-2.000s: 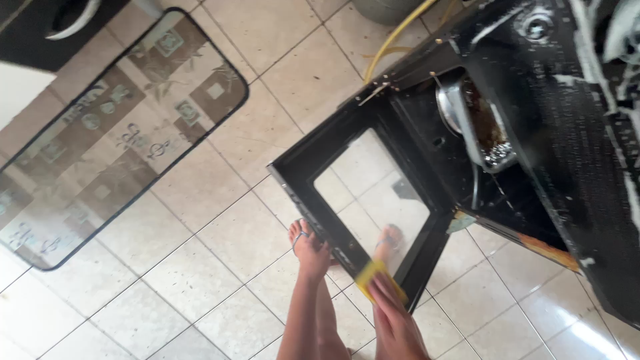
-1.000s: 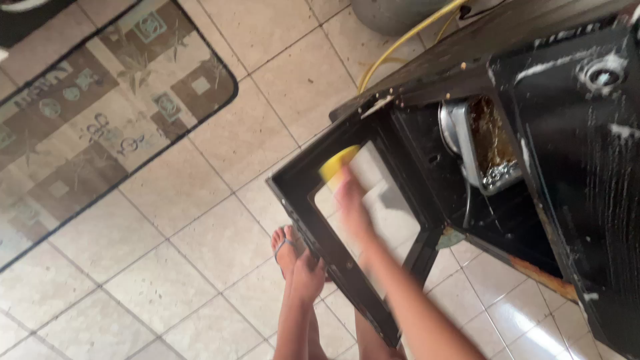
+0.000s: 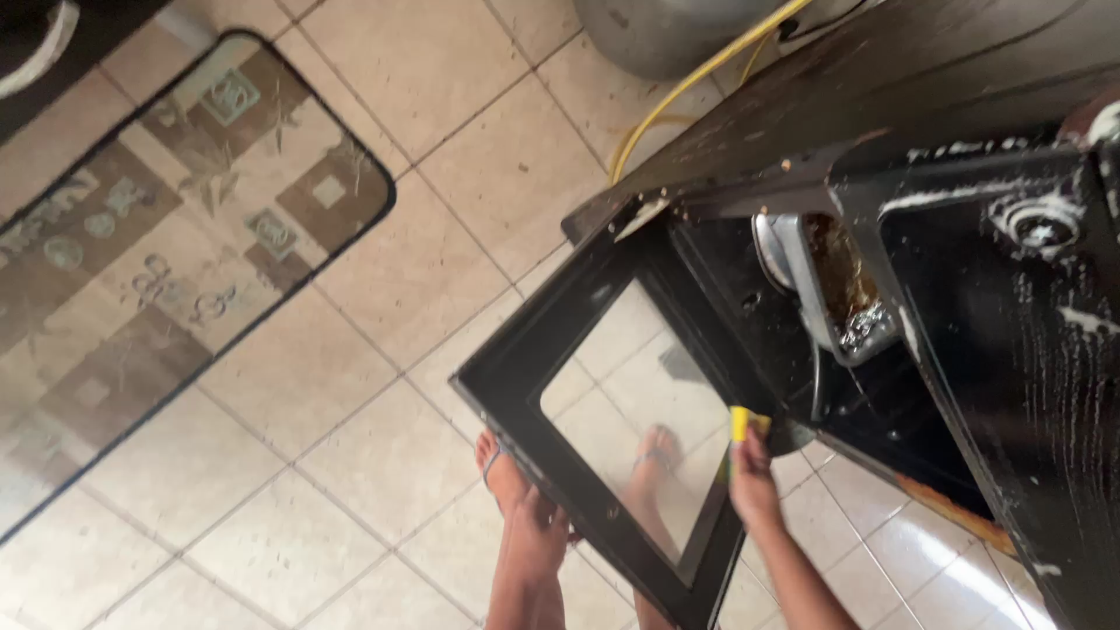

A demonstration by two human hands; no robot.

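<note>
A black oven door with a glass window (image 3: pixel 630 385) hangs open from the black stove. My left hand (image 3: pixel 535 525) is at the door's outer edge, its fingers partly hidden by the frame. At the door's inner side near the hinge, my right hand (image 3: pixel 754 477) holds a yellow sponge (image 3: pixel 744 423) against the black frame. The floor and a foot show through the glass. In the open oven cavity lies a metal pan (image 3: pixel 844 289) with brown residue and something shiny. White foam streaks mark the black stovetop (image 3: pixel 989 350) around a burner (image 3: pixel 1041 229).
A patterned mat (image 3: pixel 201 219) with a dark border lies on the tiled floor at the left. A yellow hose (image 3: pixel 691 87) runs beside the stove, near a grey rounded container (image 3: pixel 669 35). My foot in a sandal (image 3: pixel 499 468) is just beyond the door's edge.
My right hand with the sponge has moved from the upper part of the door, across the glass, to the side near the hinge. The left hand stays at the door's outer edge.
</note>
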